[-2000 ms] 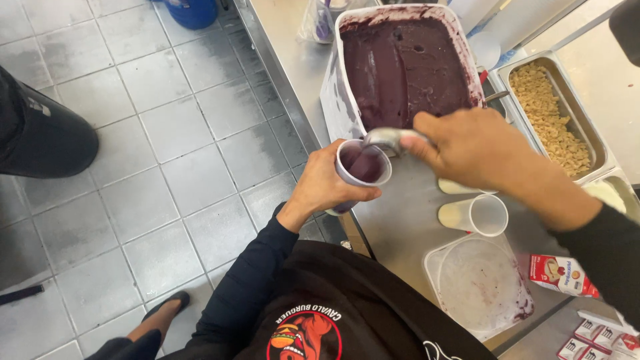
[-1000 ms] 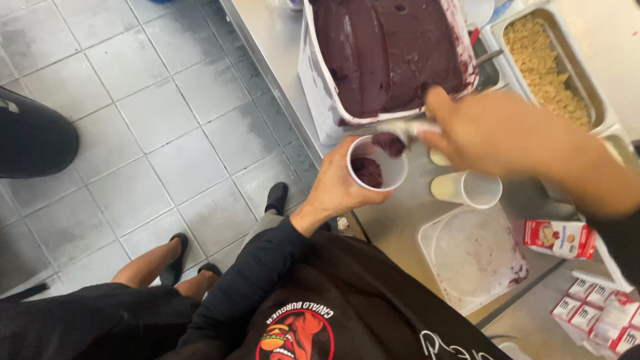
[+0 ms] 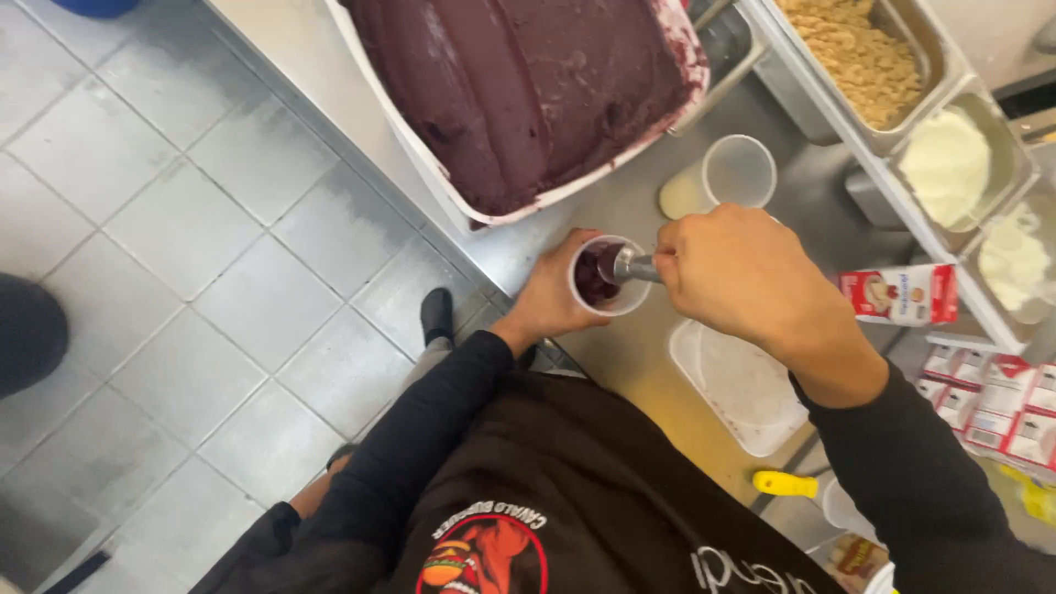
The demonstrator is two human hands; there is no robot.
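Observation:
My left hand [image 3: 554, 289] is wrapped around a clear plastic cup [image 3: 615, 307] that is partly filled with dark purple frozen paste. A metal scoop [image 3: 635, 266] is gripped in my right hand [image 3: 747, 276], its head inside the cup's mouth against the paste. Just above both hands stands a large white tub [image 3: 577, 183] of the same purple paste, its surface grooved and its rim smeared. Beyond my right hand, another clear cup [image 3: 740, 171] with something pale in it lies or leans on the steel counter.
A smeared translucent lid [image 3: 734, 388] lies on the steel counter, near a yellow handle [image 3: 784, 484]. To the right are a steel pan of crumbly topping [image 3: 858, 62], pans of white powder [image 3: 946, 165], a red-and-white carton [image 3: 899, 294] and stacked small boxes [image 3: 990, 404]. Another person's foot [image 3: 437, 313] shows on the tiles.
The scoop was above the cup's mouth with paste on it one second ago; its head is now down inside the cup. More paste shows in the cup. The view has shifted.

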